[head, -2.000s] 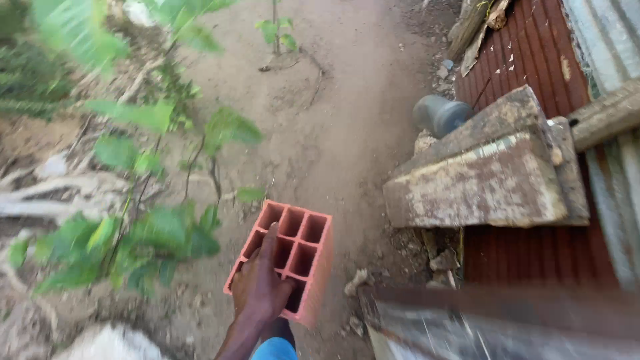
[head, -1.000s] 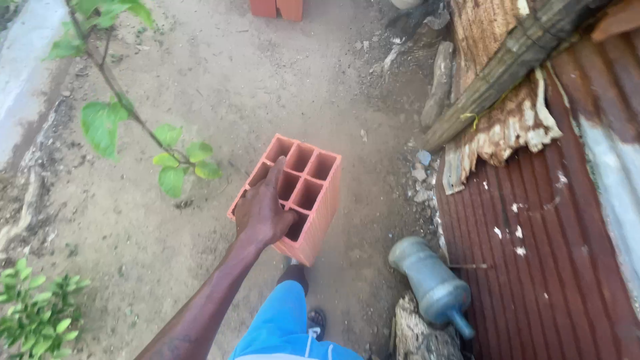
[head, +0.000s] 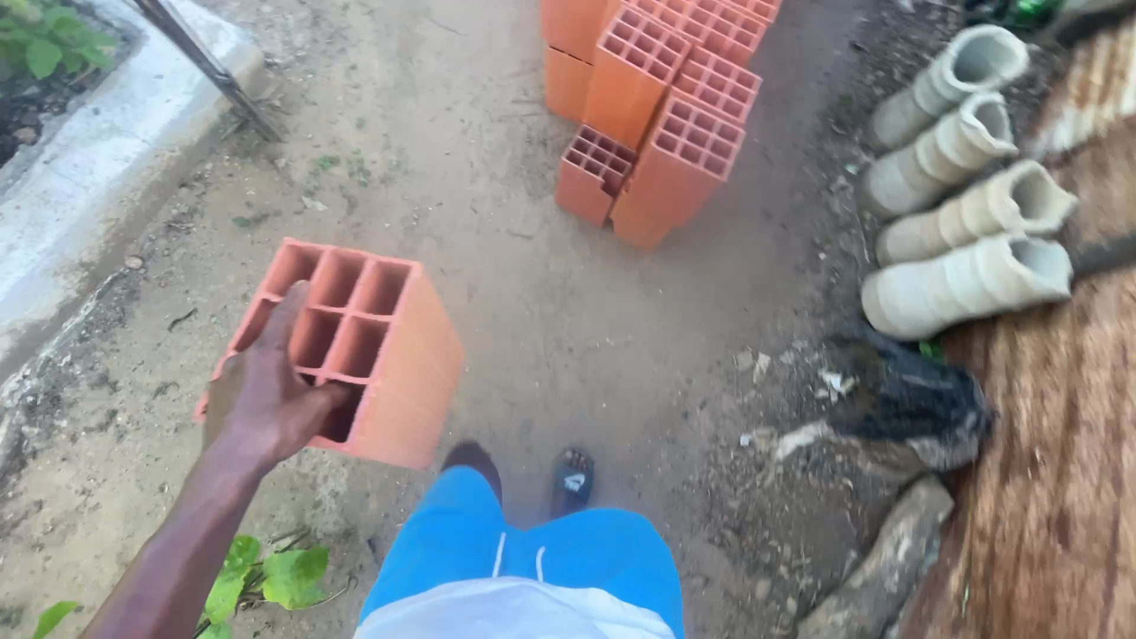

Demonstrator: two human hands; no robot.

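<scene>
My left hand [head: 275,382] grips a hollow red clay block [head: 413,373] by its upper, open-celled end, with fingers pushed into the cells. The block hangs upright above the dirt ground, to the left of my blue shorts. Ahead, a stack of similar hollow clay blocks [head: 679,169] stands on the ground, cells facing up; one shorter block [head: 593,173] with a broken rim is at its near corner. My right hand is out of the frame.
Several ribbed concrete-like tubes [head: 963,284] lie at the right, beside rusty corrugated sheet metal [head: 1056,444]. Below them are a dark, charred-looking object [head: 914,390] and a log [head: 887,568]. A concrete curb [head: 106,160] runs along the left, with a thin pole [head: 209,67] near it.
I have walked forward with the block still in my left hand. The block stack, only partly seen a second ago, has come much more into view, and the blue plastic jug has left view.
</scene>
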